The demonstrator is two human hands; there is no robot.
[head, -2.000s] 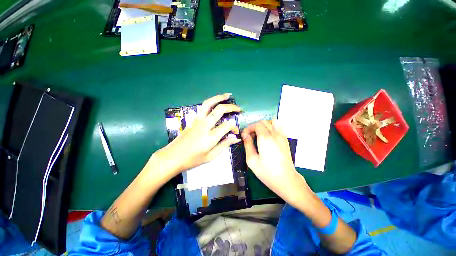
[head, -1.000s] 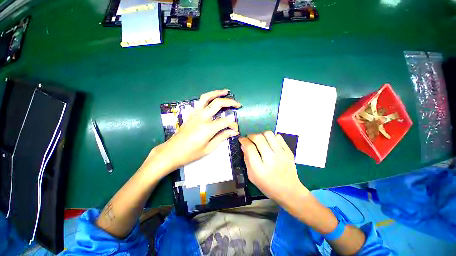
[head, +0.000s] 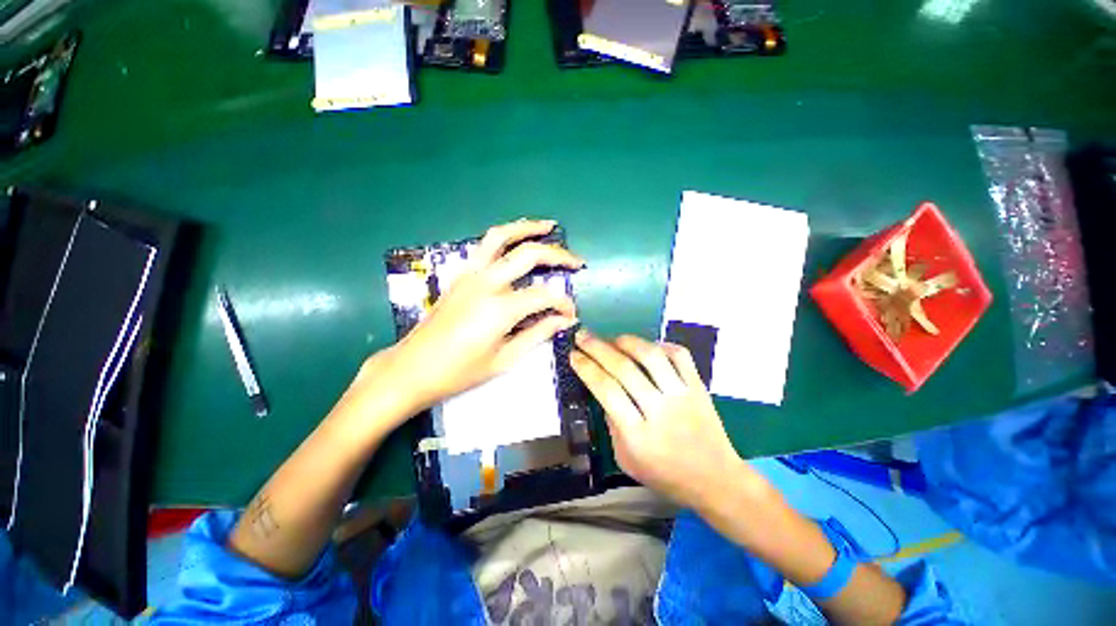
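Observation:
The tablet assembly lies in front of me on the green bench, its white middle facing up. My left hand lies over its upper part with fingers spread, fingertips near the right edge. My right hand is at the tablet's right edge, its fingertips touching the black frame. Whether a small piece is under these fingertips cannot be seen. The adhesive pad sheet lies right of the tablet, with a black block at its lower left, beside my right hand.
A red scrap bin holds tan strips. A clear plastic bag lies right of it. A tweezers-like tool and a black tray are at left. Open tablets lie along the far side. A blue sleeve is at lower right.
My right fingers have gone from pinched together to extended flat along the tablet's right edge. The black block shows more fully. My left hand stays on the tablet. The whole view has shifted slightly.

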